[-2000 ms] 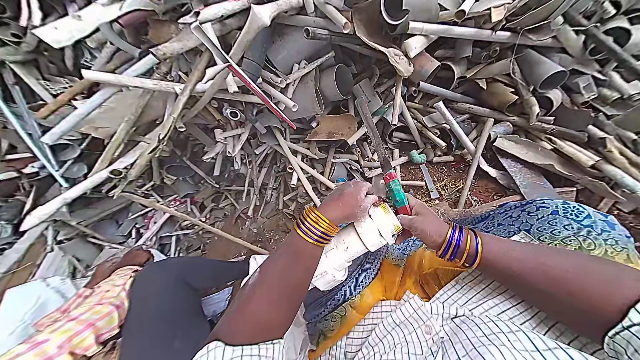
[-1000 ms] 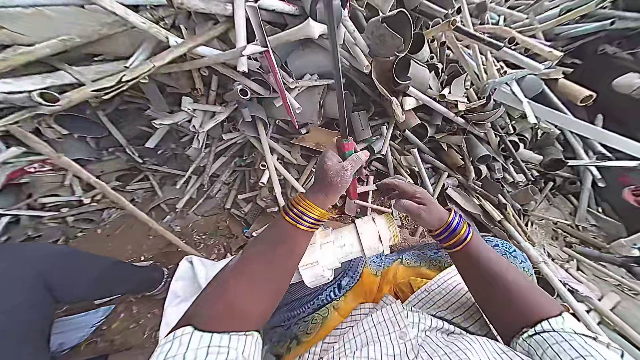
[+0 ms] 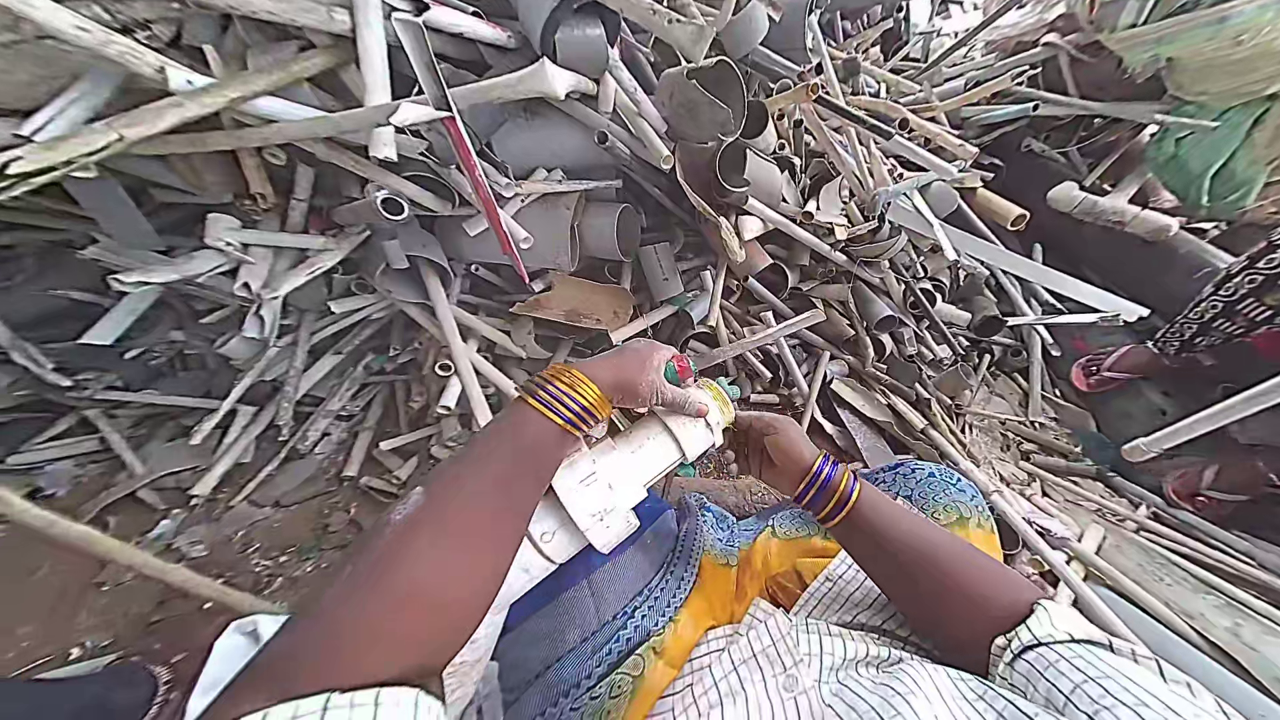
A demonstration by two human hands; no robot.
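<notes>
A dusty white plastic pipe fitting (image 3: 620, 475) lies slantwise over my lap, with a yellow threaded-looking end (image 3: 715, 405) and green bits around it. My left hand (image 3: 655, 380) is closed around a red-and-green handle (image 3: 682, 370), its thumb against the fitting near the yellow end. A grey strip (image 3: 760, 338) extends up to the right from there; whether it is the handle's blade is unclear. Beside the fitting's right end is my right hand (image 3: 770, 450), fingers curled close to it; their grip is partly hidden.
A heap of broken pipes (image 3: 580, 235) and plastic scraps spreads ahead and to both sides. A red-edged strip (image 3: 480, 190) lies on it. A long pole (image 3: 130, 550) is at lower left. Another person's foot (image 3: 1110, 368) and patterned clothing show at right, near a white pipe (image 3: 1200, 420).
The red-and-green handle has passed from my right hand to my left. The long blade, upright one second ago, no longer stands so. My right hand has moved close to the fitting's end.
</notes>
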